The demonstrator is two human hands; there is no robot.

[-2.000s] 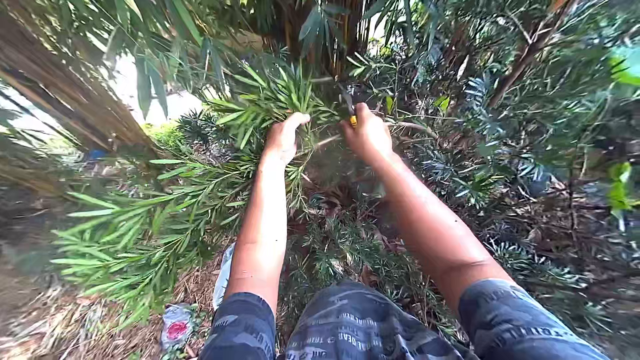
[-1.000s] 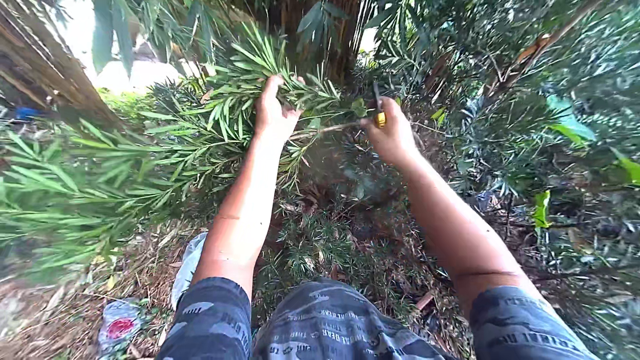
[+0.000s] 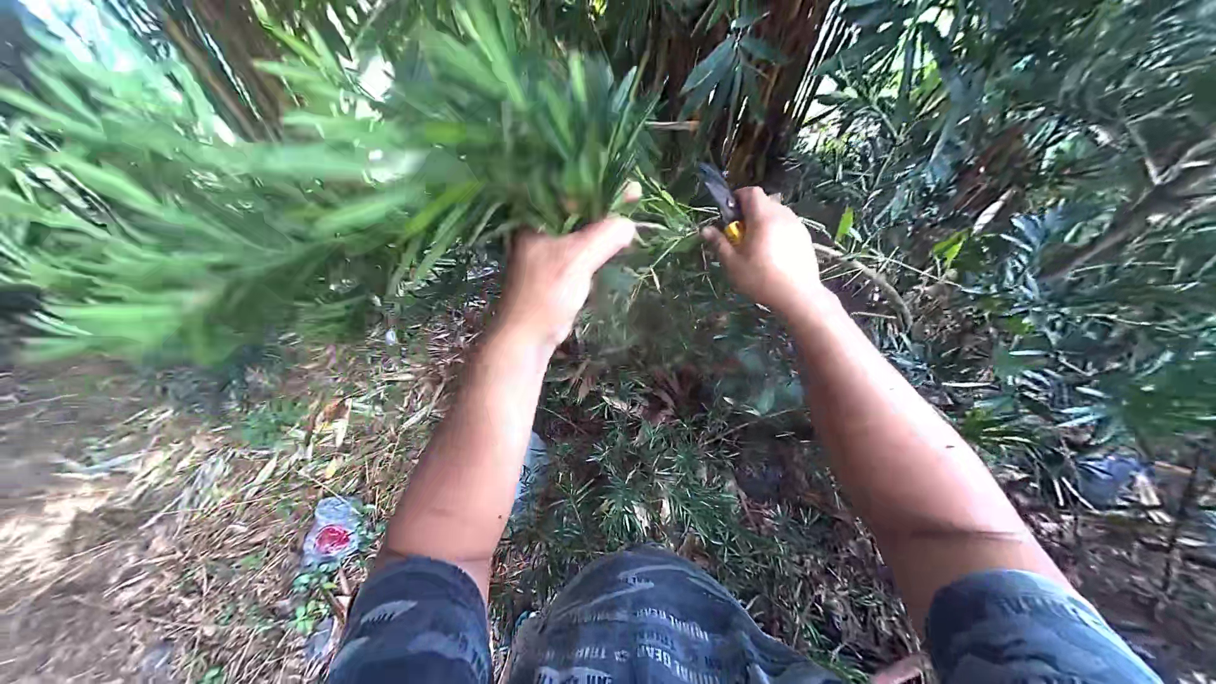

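My left hand (image 3: 562, 271) is closed around the stems of a large bunch of narrow-leaved green branches (image 3: 285, 209), which spreads to the left and is blurred. Just right of it, my right hand (image 3: 771, 249) grips a cutting tool with a dark blade and a yellow part (image 3: 722, 199), perhaps pruning shears; its blade points up and left. Thin leafy twigs (image 3: 670, 223) lie between the two hands. My right palm and fingers hide most of the tool's handle.
Thick brown stems (image 3: 769, 104) of a clump rise ahead. Dense shrubs (image 3: 1092, 313) and a bare curved branch (image 3: 874, 285) are on the right. On the dry, littered ground at lower left lies a crumpled clear plastic piece with a red mark (image 3: 332, 540).
The leafy bunch at my left hand has swung up and now covers more of the upper left. My right hand keeps hold of the tool.
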